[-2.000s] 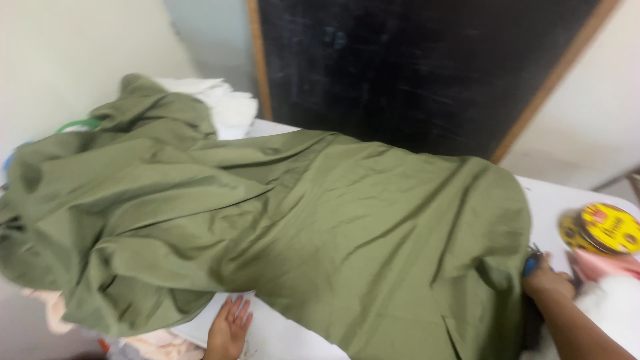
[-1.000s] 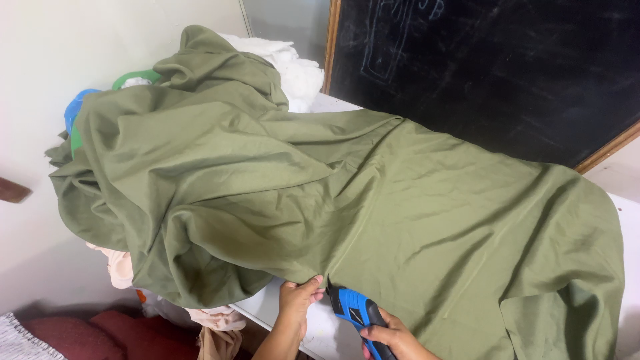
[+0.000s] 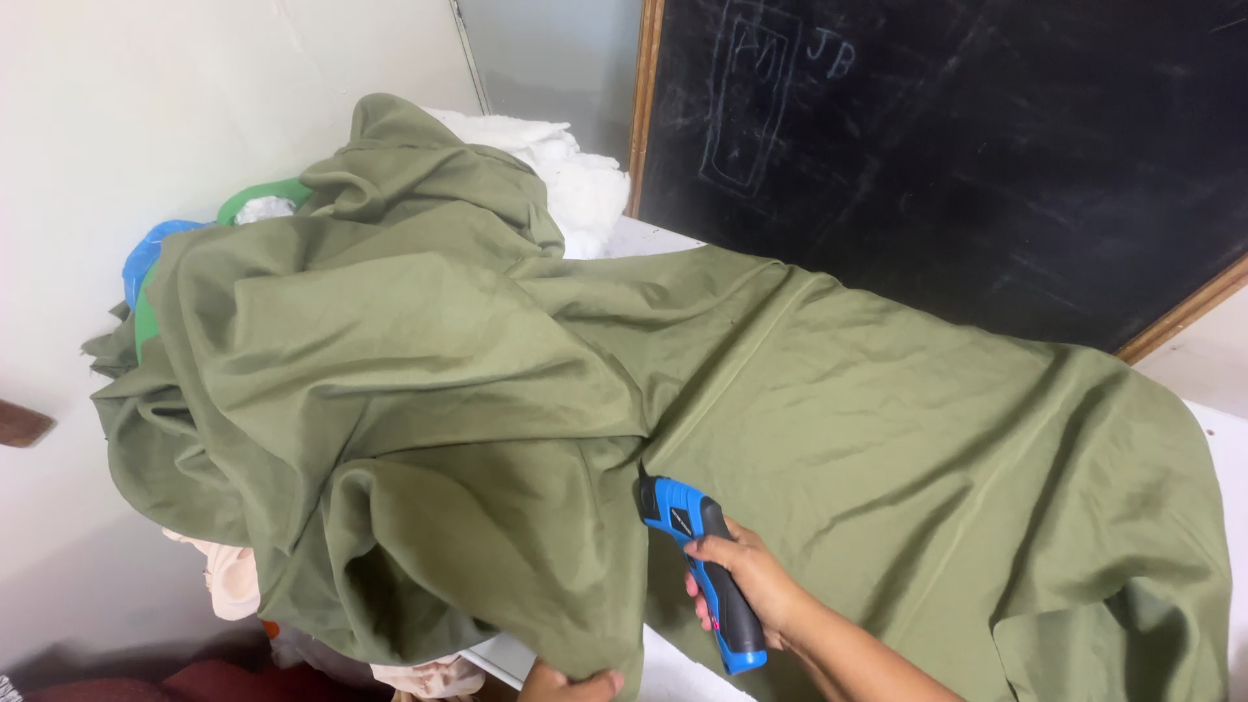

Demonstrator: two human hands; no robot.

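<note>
Olive green fabric [image 3: 877,409] lies spread over the right and middle of a white table and is heaped in folds at the left. My right hand [image 3: 741,575] grips a blue and black cordless electric cutter [image 3: 707,565], its dark tip at the fabric where a slit opens downward. At the bottom edge of the view my left hand [image 3: 570,682] pinches the fabric edge left of that slit. Part of the left hand is out of view.
A wood-framed blackboard [image 3: 926,166] with chalk marks stands behind the table [image 3: 663,237]. White material [image 3: 585,190] is piled behind the heap. Blue [image 3: 151,255] and green [image 3: 258,198] plastic shows at the left, peach cloth [image 3: 232,580] and dark red cloth [image 3: 205,682] below.
The cutter has moved from the fabric's near edge farther into it, leaving a slit behind. My left hand has moved down toward the bottom edge. Two seconds ago both hands were far apart.
</note>
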